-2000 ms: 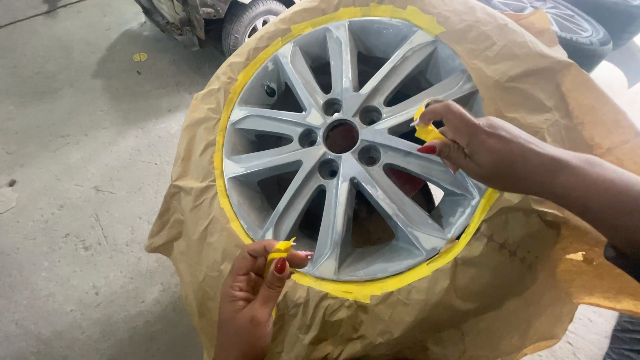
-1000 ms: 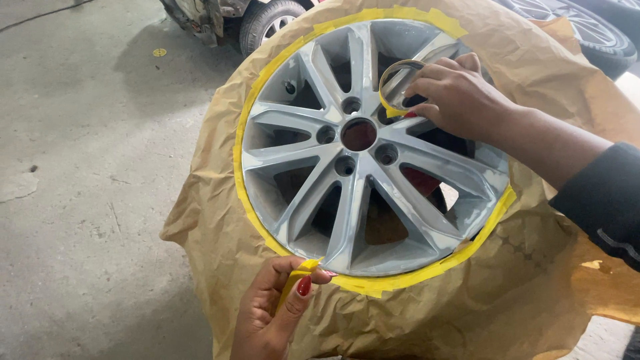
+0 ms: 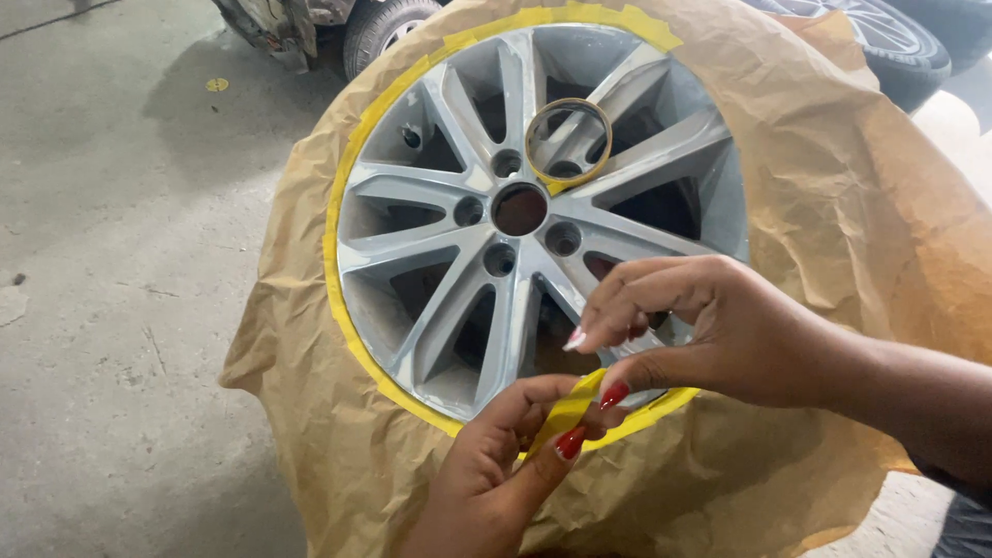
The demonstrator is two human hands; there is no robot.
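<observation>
A grey alloy wheel rim (image 3: pixel 446 256) lies face up, with yellow masking tape (image 3: pixel 341 306) along much of its edge and brown masking paper (image 3: pixel 310 372) around it. Below the rim's centre my left hand (image 3: pixel 511 457) pinches a short strip of yellow tape (image 3: pixel 566 411) between thumb and fingers. My right hand (image 3: pixel 682 333) is over the lower right spokes, its thumb beside the strip's upper end and its fingers apart; whether it touches the strip is unclear. A nearly used-up tape roll (image 3: pixel 532 155) rests on the spokes above the centre hole.
A car's damaged end and its wheel (image 3: pixel 385 32) stand at the top, left of the paper. Further tyres (image 3: pixel 903 46) lie at the top right. Concrete floor (image 3: pixel 139 310) shows on the left, with a small yellow disc (image 3: pixel 217 84) on it.
My right hand has let go of the tape roll, left on the spokes, and has moved down beside my left hand. The left hand keeps hold of the yellow strip.
</observation>
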